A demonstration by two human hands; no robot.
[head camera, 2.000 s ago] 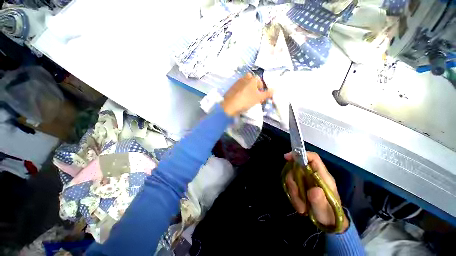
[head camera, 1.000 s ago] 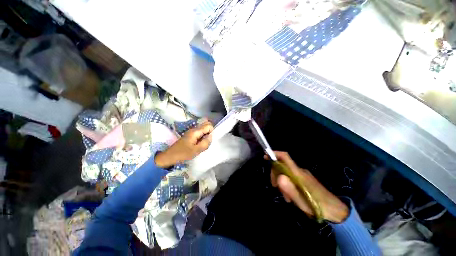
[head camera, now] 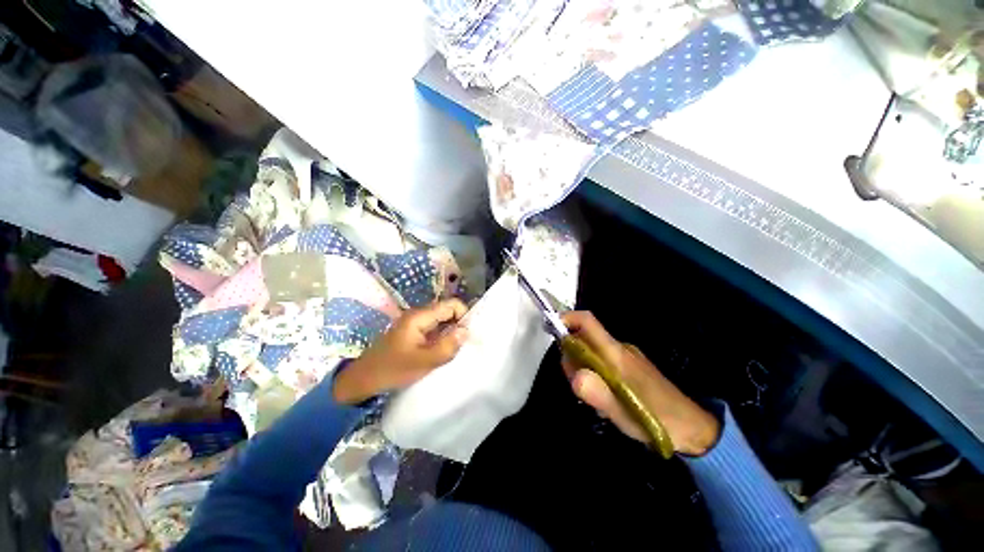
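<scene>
My left hand (head camera: 408, 347) pinches the edge of a white fabric piece (head camera: 475, 372) that hangs over my black-covered lap. My right hand (head camera: 637, 390) holds the fabric shears (head camera: 610, 377) by their yellow-gold handles. The silver blades point up and left, with their tips at the fabric edge just below the table. A floral piece (head camera: 529, 173) with a blue edge hangs from the table's edge down to the blades. It runs up to the patchwork pieces (head camera: 669, 81) on the table. Whether the blades are cutting cannot be told.
A large crumpled patchwork pile (head camera: 291, 291) lies left of my lap. The table-edge ruler (head camera: 712, 194) runs along the blue-edged table. The machine base (head camera: 917, 151) is at upper right. More floral fabric (head camera: 108, 474) is at lower left, and white cloth (head camera: 863, 507) at lower right.
The hanging fabric has dropped lower from the table, and the white piece now spreads between my hands. The shears, first held upright at the table, now tilt left. My left hand has moved down from the table.
</scene>
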